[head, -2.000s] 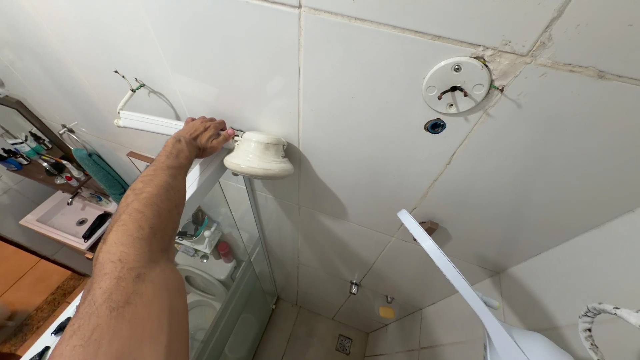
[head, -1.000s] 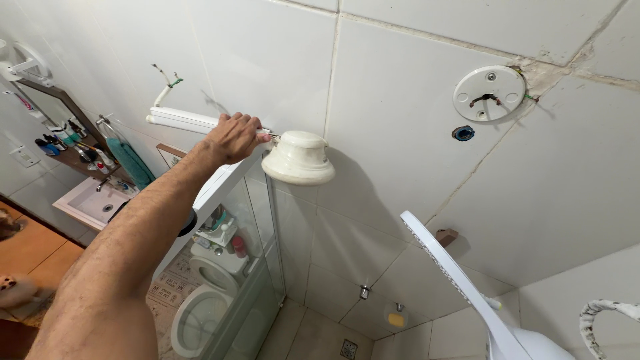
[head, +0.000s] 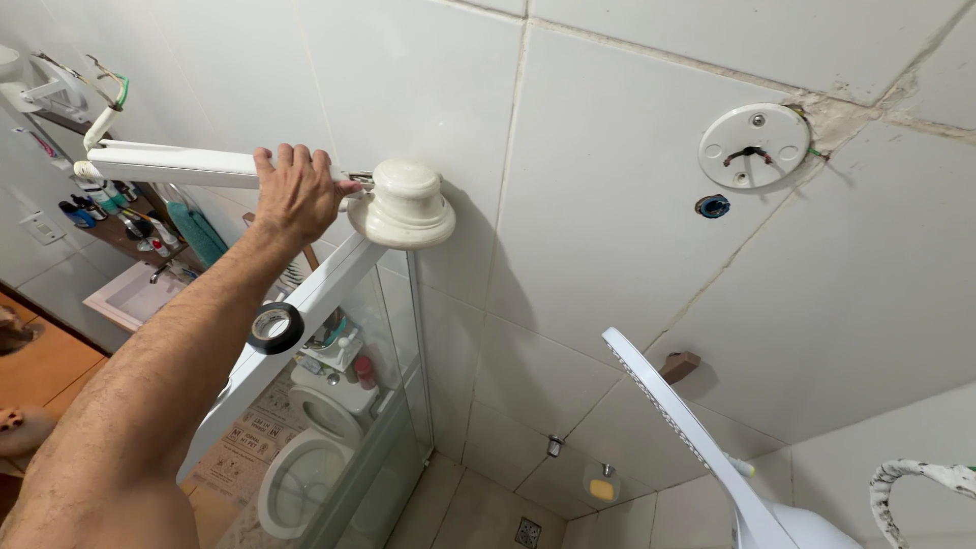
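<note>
My left hand (head: pixel 299 189) grips the right end of a long white rectangular bar (head: pixel 179 165), its thumb toward a cream bell-shaped fixture (head: pixel 404 204) by the tiled wall. A white cable with bare wires (head: pixel 114 99) rises at the bar's left end. A roll of black electrical tape (head: pixel 275 328) lies on the white top rail (head: pixel 335 278) of the glass shower enclosure, below my forearm. On the wall at right, dark wire ends come through a round white plate (head: pixel 754 147), above a blue-rimmed pipe opening (head: pixel 712 206). My right hand is out of the frame.
At lower right a white shower head (head: pixel 686 427) sticks up, with a wrapped hose or cable (head: pixel 884 488) beside it. A brown block (head: pixel 679 367) juts from the wall. Beyond the glass stands a toilet (head: pixel 305 480); a sink (head: pixel 141 293) and a cluttered shelf (head: pixel 114 229) are at left.
The view has shifted, bringing the tape roll and more of the left side into sight. My left hand remains near the cream fixture, now lying over the white bar's end.
</note>
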